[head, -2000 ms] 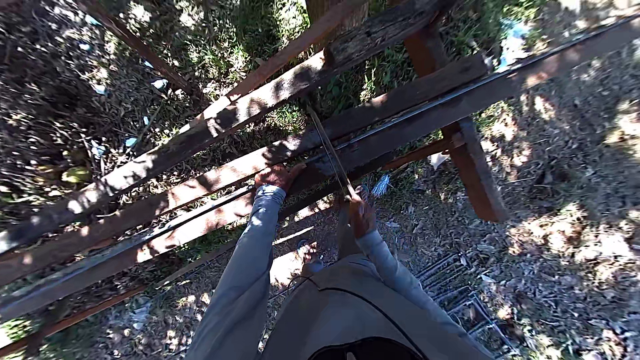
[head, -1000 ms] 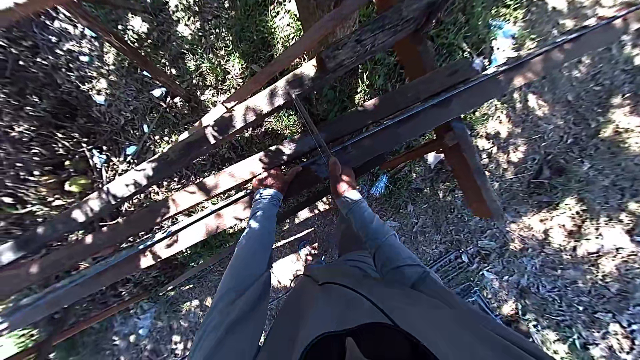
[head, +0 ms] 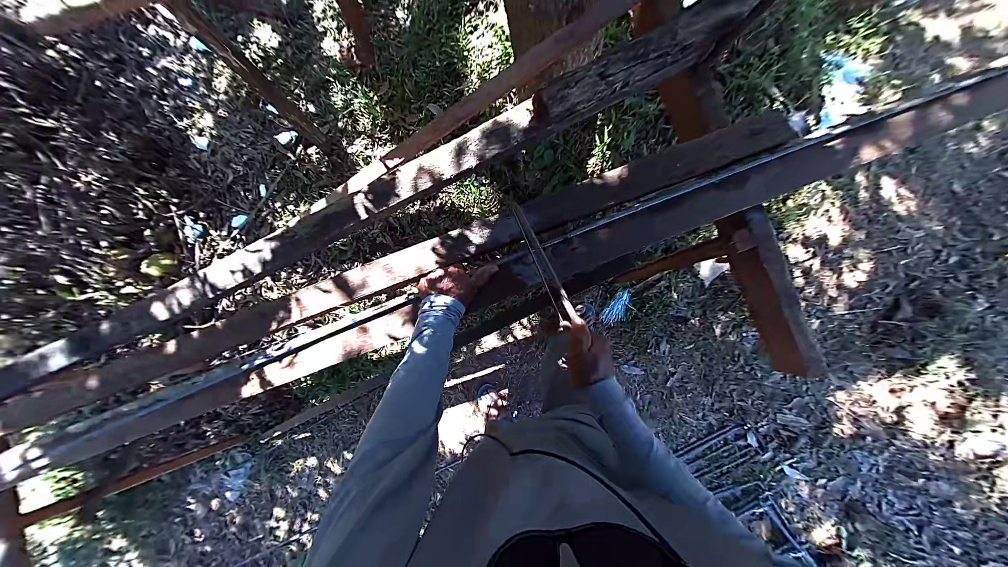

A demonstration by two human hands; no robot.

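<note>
My right hand (head: 587, 354) is closed around the near end of a hacksaw (head: 545, 264), whose narrow frame lies across the front beam. A long thin metal rod (head: 630, 211) runs along the top of that wooden beam (head: 709, 201), under the saw. To the left of the saw, my left hand (head: 455, 285) presses down on the beam and rod, thumb pointing toward the blade. Whether its fingers wrap the rod is hidden. Just behind lies a second wooden beam (head: 378, 272), parallel to the first.
A third weathered beam (head: 260, 256) crosses farther back. A wooden post (head: 776, 307) slants down at the right. Blue strands (head: 617, 306) lie on the ground beyond the saw handle. Bent metal bars (head: 732, 472) rest on the leaf-covered ground at lower right, near my right arm.
My right hand moved forward to the beam with the saw, then back toward my body. My left hand has stayed in place on the beam.
</note>
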